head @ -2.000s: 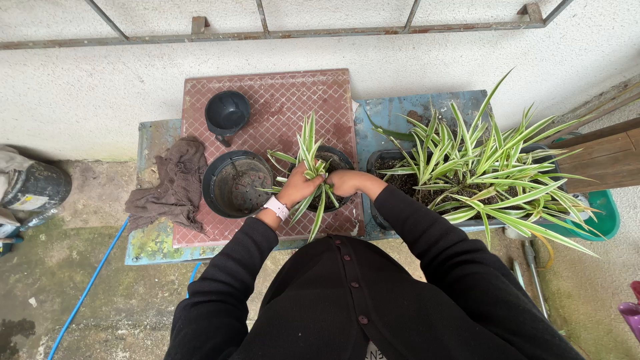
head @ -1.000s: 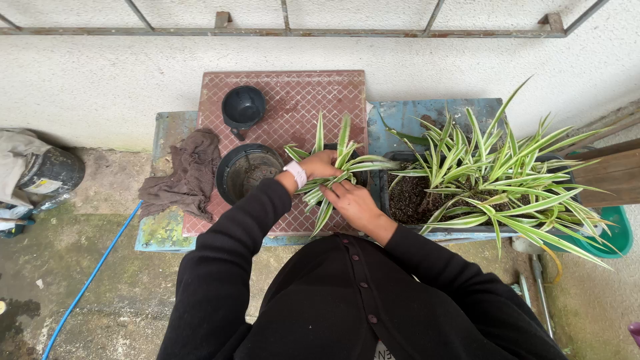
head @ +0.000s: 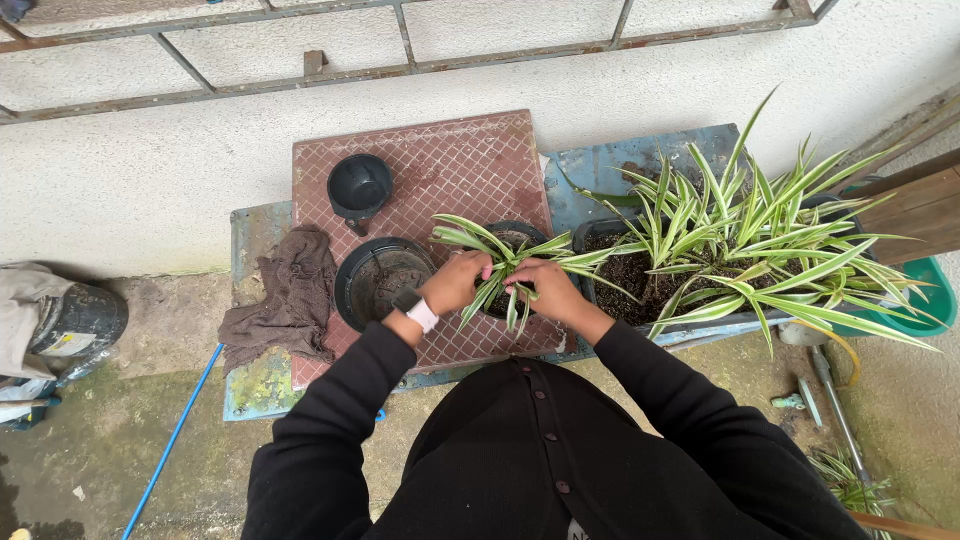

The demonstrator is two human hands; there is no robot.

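Observation:
A small spider plant [head: 504, 262] with striped leaves stands in a round dark pot [head: 517, 231], its leaves spreading over the rim. My left hand [head: 457, 283], with a watch on the wrist, is at the plant's left side, fingers among the leaves. On the other side my right hand [head: 551, 289] pinches leaves near the plant's centre. Left of it sits a wide black pot [head: 384, 281] with a dirty inside. A smaller black pot or scoop [head: 360, 185] lies behind that. To the right, a long planter [head: 637, 319] holds dark soil [head: 626, 281] and several larger spider plants [head: 750, 240].
A red tiled board [head: 465, 161] lies on a worn blue table [head: 592, 161] against a white wall. A brown cloth [head: 289, 289] hangs over its left side. A metal grille [head: 375, 73] runs above. A blue hose [head: 174, 442], black bucket [head: 86, 322] and green basin [head: 930, 300] are lower down.
My hands have shifted on the small plant; the right hand, lower and turned over the leaves one second ago, is now at their right side. The view has tilted somewhat.

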